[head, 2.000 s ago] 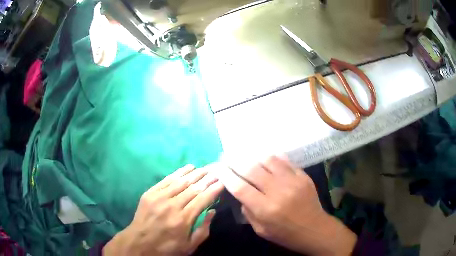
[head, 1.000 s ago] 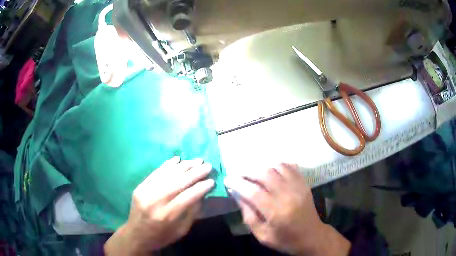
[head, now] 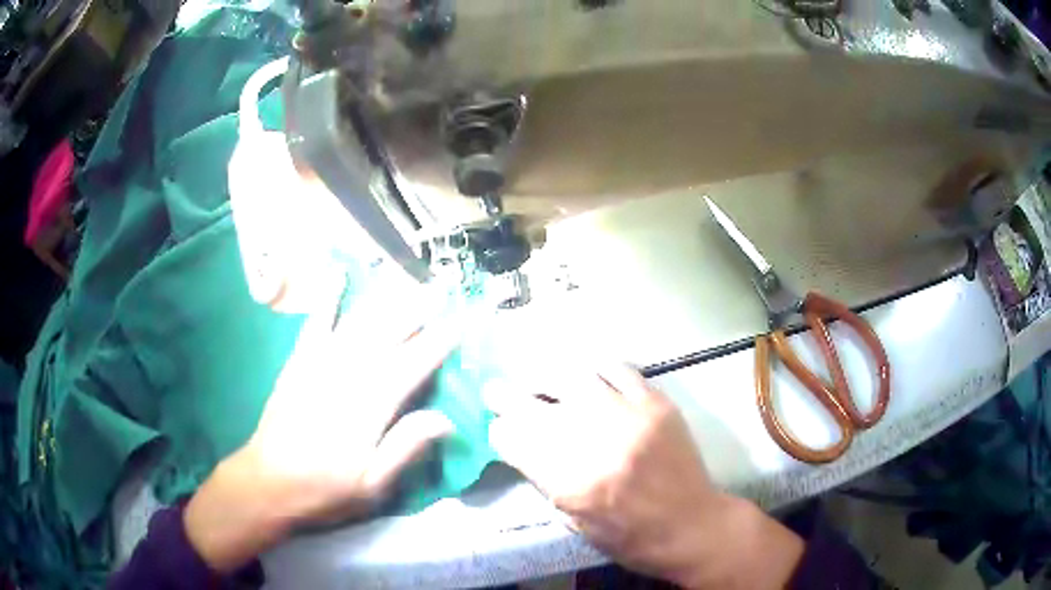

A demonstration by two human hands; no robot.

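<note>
A green garment piece [head: 196,380] lies on the white sewing table and runs up to the presser foot and needle [head: 507,282], under bright glare. My left hand [head: 334,426] lies flat on the cloth just left of the needle area, fingers towards the presser foot. My right hand [head: 605,461] is at the cloth's right edge, below the presser foot. Its thumb and fingertips meet at the edge, with the cloth edge between them. Glare washes out the fingertips of both hands.
Scissors with orange-brown handles [head: 821,386] lie on the machine bed to the right. The beige sewing machine arm [head: 715,127] spans the top. A white lamp [head: 263,219] stands left of the needle. An accessory tray [head: 1017,259] is at the far right.
Both hands have moved up the table towards the presser foot with the cloth. The view has tilted up, so more of the machine arm shows and the scissors appear lower.
</note>
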